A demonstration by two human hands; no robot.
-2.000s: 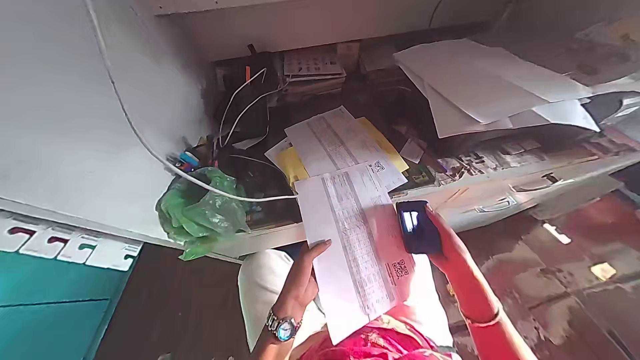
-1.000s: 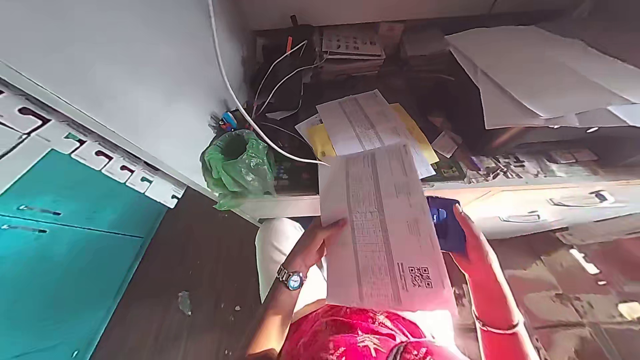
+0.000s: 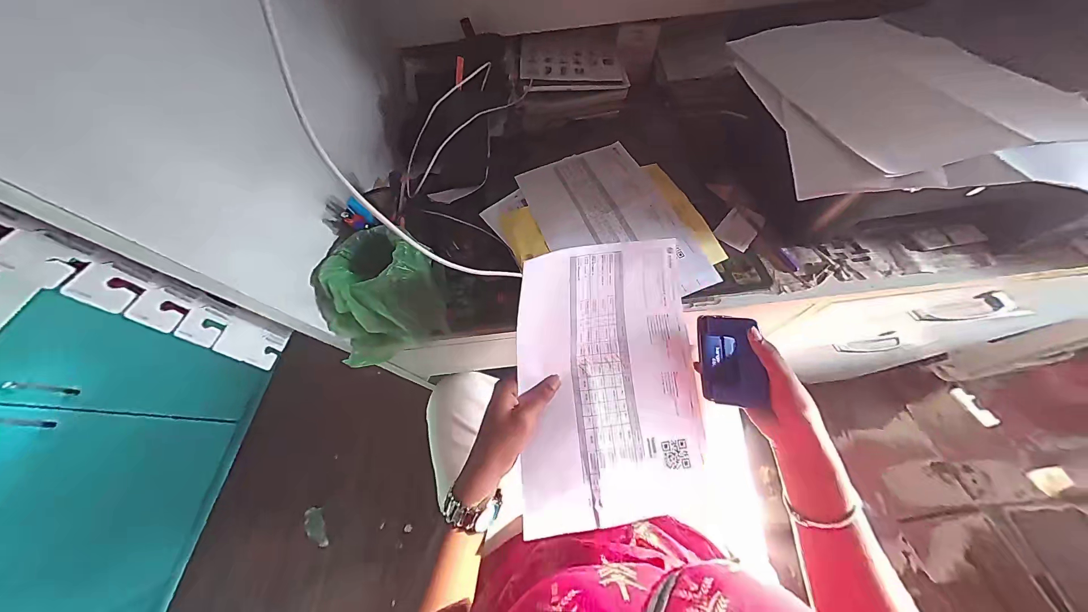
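My left hand (image 3: 514, 421), with a metal wristwatch at the wrist, grips the left edge of a printed paper sheet (image 3: 561, 331), its thumb on top. The sheet bears a table and a square printed code and lies over my lap. My right hand (image 3: 778, 382) holds a dark blue smartphone (image 3: 735, 361) just right of the sheet, its screen partly lit. Past the sheet's far edge, more printed papers (image 3: 586, 191) and a yellow sheet (image 3: 680, 208) rest on the desk.
A green plastic bag (image 3: 374, 293) hangs at the desk's left corner, beside a white cable (image 3: 319, 144). Large white sheets (image 3: 884, 102) lie at the back right, above drawer handles (image 3: 960, 308). Stacked papers (image 3: 574, 64) stand at the back. Teal cabinets (image 3: 110, 425) are at the left.
The phone, which overlapped the sheet's right edge two seconds ago, is now beside it with a small gap. My left hand keeps its hold on the sheet. The view has shifted.
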